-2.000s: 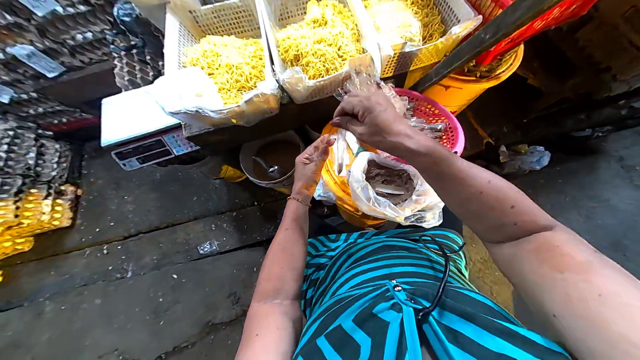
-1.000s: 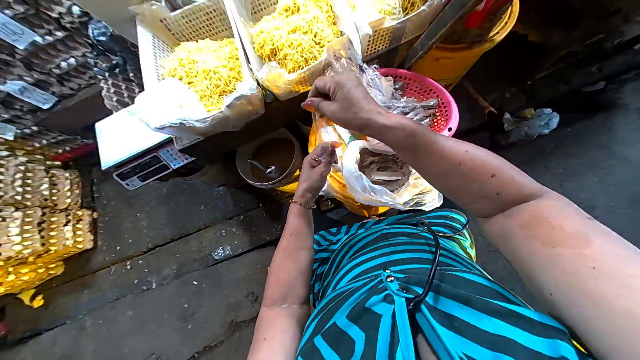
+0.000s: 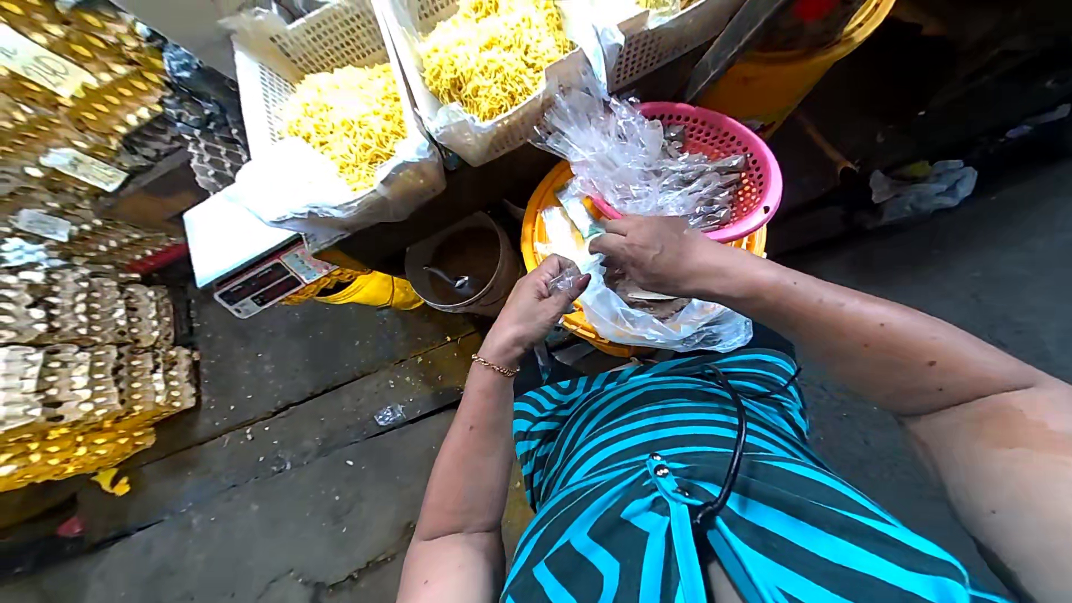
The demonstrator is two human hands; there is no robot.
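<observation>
My left hand (image 3: 543, 303) pinches a small piece of clear plastic (image 3: 564, 280) between thumb and fingers. Just to its right, my right hand (image 3: 653, 254) is bent down over the upper edge of an open plastic bag (image 3: 636, 322); its fingertips are partly hidden, and what they touch is unclear. Brown, crumbly contents (image 3: 657, 303) show inside the bag, which rests on an orange-yellow container (image 3: 536, 219). Behind my right hand, a pink perforated basket (image 3: 772, 180) holds several small clear plastic packets (image 3: 645, 163) with greyish contents.
Beyond my hands stand white plastic crates (image 3: 423, 180) of yellow noodles (image 3: 347, 117). A digital scale (image 3: 268, 276) is at the left, beside a bucket (image 3: 502, 272) with a metal spoon (image 3: 452, 278). Stacked egg trays (image 3: 92, 368) are at far left. A crumpled plastic bag (image 3: 925, 188) lies at right.
My right hand has come down from above the basket's packets to the open bag, closer to my left hand. More of the packets now shows.
</observation>
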